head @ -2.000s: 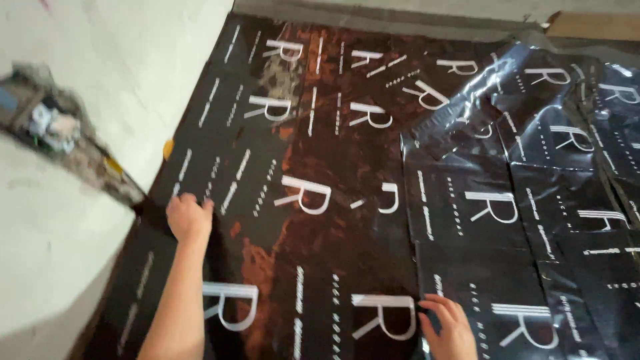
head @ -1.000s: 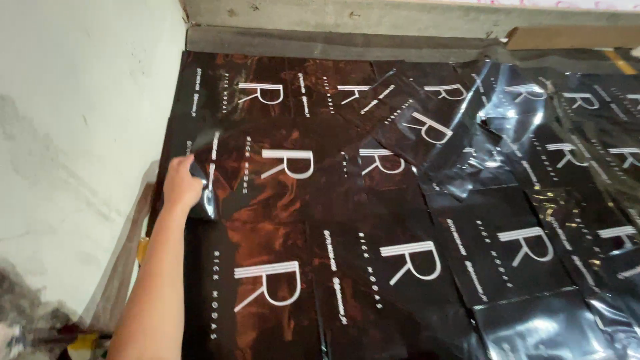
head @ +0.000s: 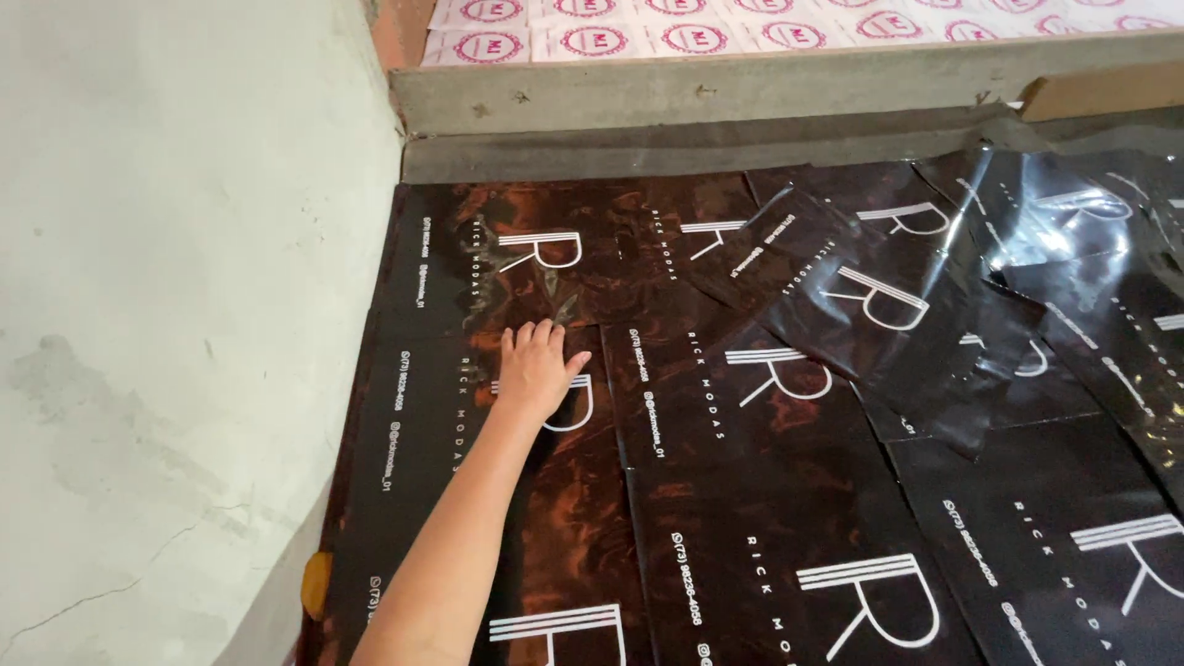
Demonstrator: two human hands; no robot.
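My left hand lies palm down on a glossy black plastic bag printed with a large white letter, covering part of that letter. Its fingers are slightly spread and nothing shows between them. Flat black bags of the same kind are laid side by side in rows around it. Just beyond my fingertips is another black bag at the far left corner. To the right, a loose bag lies askew over the others. My right hand is out of view.
A pale wall runs along the left side. A grey ledge bounds the far edge, with white sheets with pink round prints beyond it. Crumpled shiny plastic lies at right. A yellow object sits at the left edge.
My left hand has moved from the left edge of the bags onto the printed letter of one. My right hand, seen two seconds ago, has left the view. The view has shifted.
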